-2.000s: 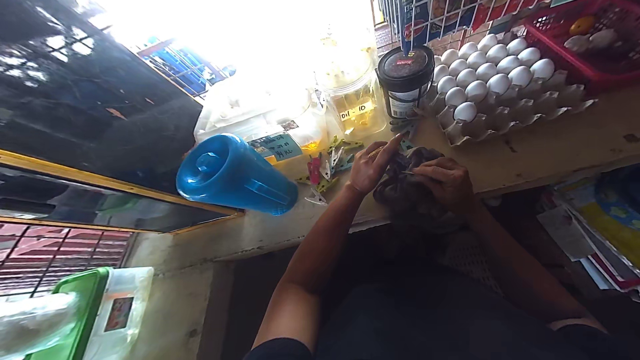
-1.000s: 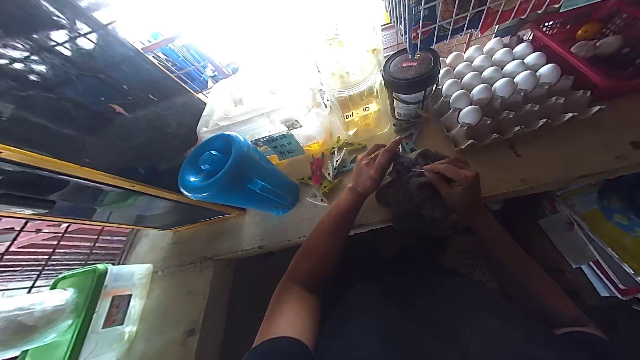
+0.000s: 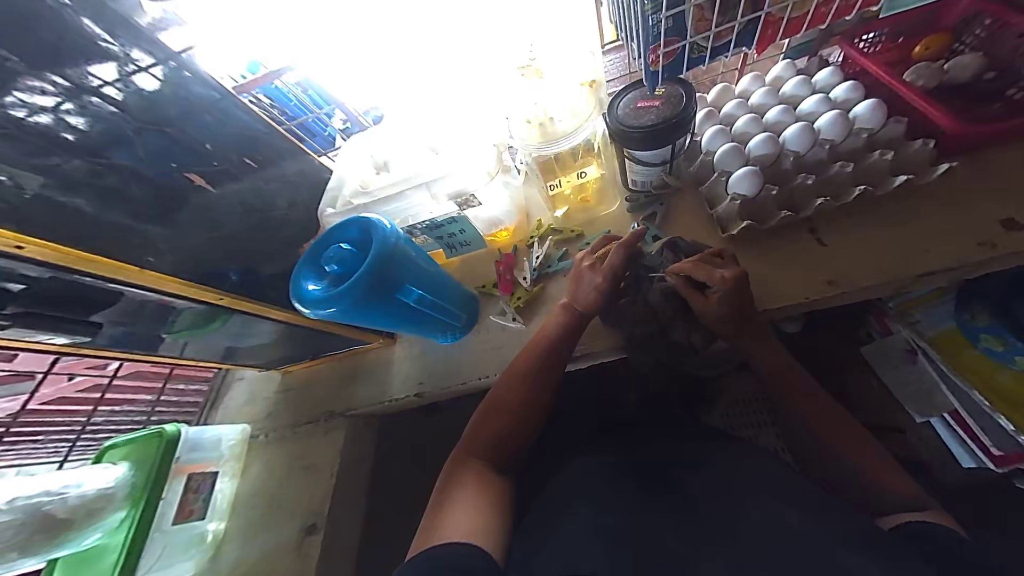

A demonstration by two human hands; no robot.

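A bunched grey, dark cloth (image 3: 660, 316) lies at the counter's front edge and hangs over it. My left hand (image 3: 600, 272) rests on its left side and presses the fabric, a finger stretched forward. At the cloth's right side, the fingertips of my right hand (image 3: 716, 292) are pinched on a thin, light, needle-like item (image 3: 658, 275), too small to name surely. Several plastic clothespins in pink (image 3: 506, 270), yellow-green, white and teal lie left of my left hand.
A blue plastic pitcher (image 3: 384, 280) leans at left. Behind stand a clear tub of yellow packets (image 3: 580, 188), a black-lidded bucket (image 3: 652, 132) and a tray of white eggs (image 3: 800, 138). A red basket (image 3: 960, 104) is at far right, papers (image 3: 920, 376) below, a green-lidded box (image 3: 160, 496) lower left.
My right hand has shifted slightly at the cloth. My left hand stays on the fabric's left side.
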